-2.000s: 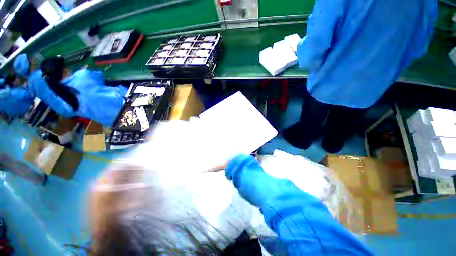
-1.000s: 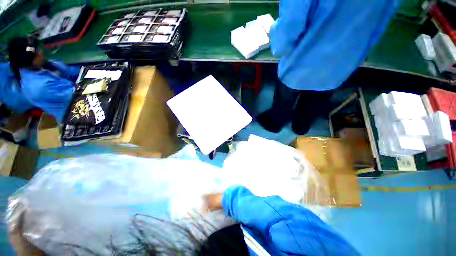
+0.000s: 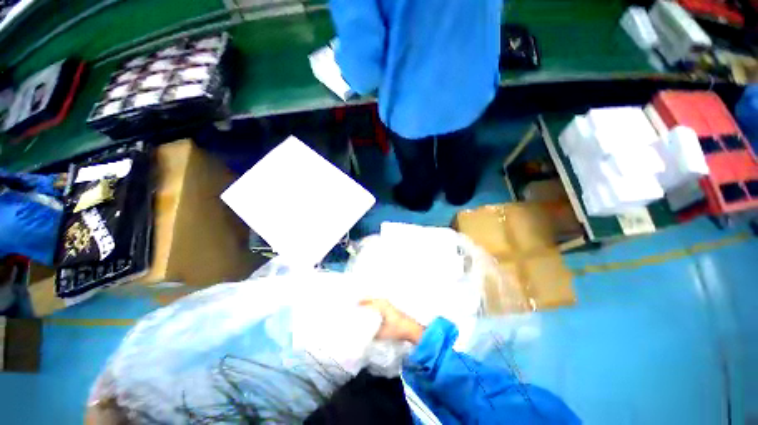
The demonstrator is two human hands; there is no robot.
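Note:
A large crumpled clear plastic bag [image 3: 224, 340] stretches across the lower left in front of me. My right hand [image 3: 391, 321], in a blue sleeve, is shut on the bag's right part. My left hand [image 3: 101, 408] shows only partly and blurred at the bag's lower-left end; it holds the plastic there, its fingers mostly hidden. A second bulky clear plastic bag with white content [image 3: 415, 270] stands just beyond my right hand. A white square-topped stool [image 3: 299, 199] stands beyond the bags.
A brown carton [image 3: 532, 257] stands right of the bags, another [image 3: 187, 220] left of the stool. A black tray [image 3: 104, 220] lies at left. A person in blue [image 3: 440, 66] stands at the green bench [image 3: 278, 75]. A cart holds white boxes [image 3: 615, 158] beside red-orange trays [image 3: 706, 149].
The view has swung right, so the bench and stool sit further left. My left hand and the bag's left end have come closer to my right hand. My right hand still grips the bag.

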